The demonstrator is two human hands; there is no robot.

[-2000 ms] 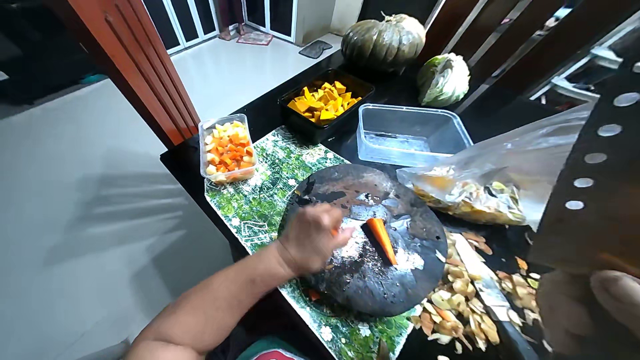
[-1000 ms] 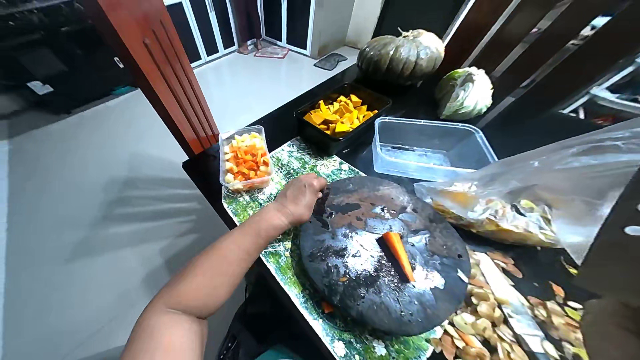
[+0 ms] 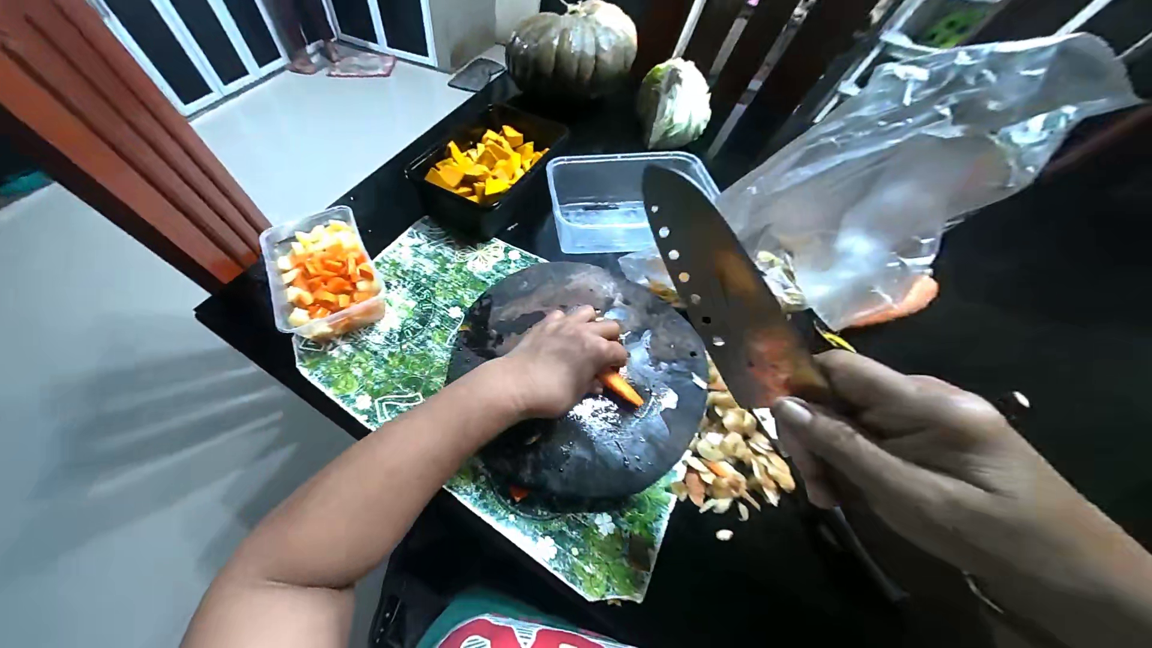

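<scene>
A dark round chopping board [image 3: 576,459] lies on a green floral mat [image 3: 423,297]. On it is a peeled carrot piece [image 3: 621,388], its tip showing, with my left hand [image 3: 567,360] closed over the rest. My right hand [image 3: 900,441] grips a wide knife with a row of holes in its blade [image 3: 733,288], raised above the board's right side, its tip pointing up and away. The handle is mostly hidden by my fingers.
Diced orange and pale vegetables fill a clear tub [image 3: 272,270] at the left. Behind stand a black tray [image 3: 418,171] of pumpkin chunks, an uncovered clear plastic container [image 3: 598,238], a pumpkin [image 3: 571,49] and a cabbage piece [image 3: 675,103]. Peelings [image 3: 733,459] and a plastic bag [image 3: 864,198] lie at the right.
My left hand has moved from the board's far left edge onto the carrot. The knife, only partly in view at the right before, now shows its whole blade over the board's right side.
</scene>
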